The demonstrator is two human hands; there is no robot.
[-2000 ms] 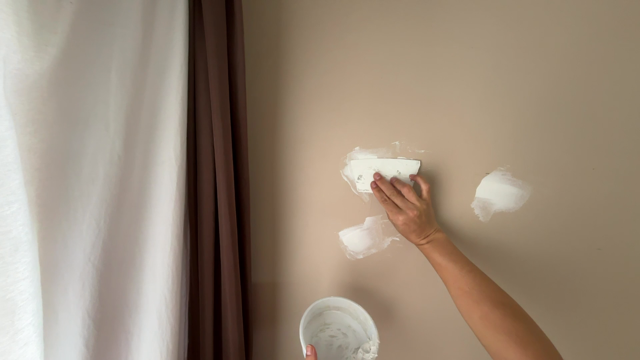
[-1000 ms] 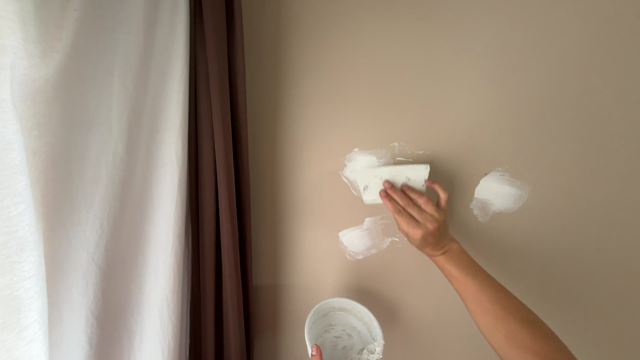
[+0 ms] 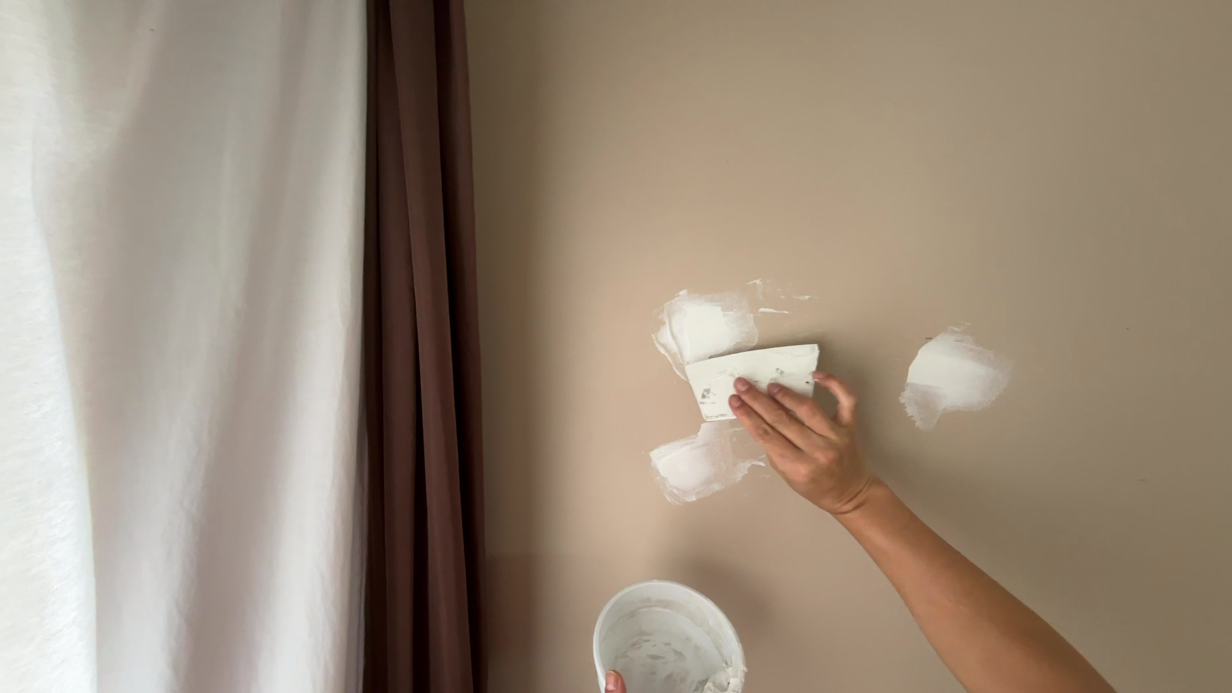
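Note:
My right hand (image 3: 808,438) grips a putty knife with a wide blade (image 3: 753,381) smeared white, its face lying against or close to the beige wall. Just above the blade is a white filler patch (image 3: 707,325), and a second patch (image 3: 698,464) lies below it. The knife's handle is hidden behind my fingers. At the bottom edge, my left hand (image 3: 614,682) shows only a fingertip on the rim of a white plastic tub (image 3: 669,640), which has filler smeared inside and a lump at its right rim.
A third filler patch (image 3: 955,377) is on the wall to the right of my right hand. A brown curtain (image 3: 423,346) hangs at the left, beside a white sheer curtain (image 3: 226,346). Thin filler streaks (image 3: 775,296) mark the wall above the blade.
My right hand has moved the blade down and to the right, off the upper patch, more of which now shows. The tub has shifted slightly to the right.

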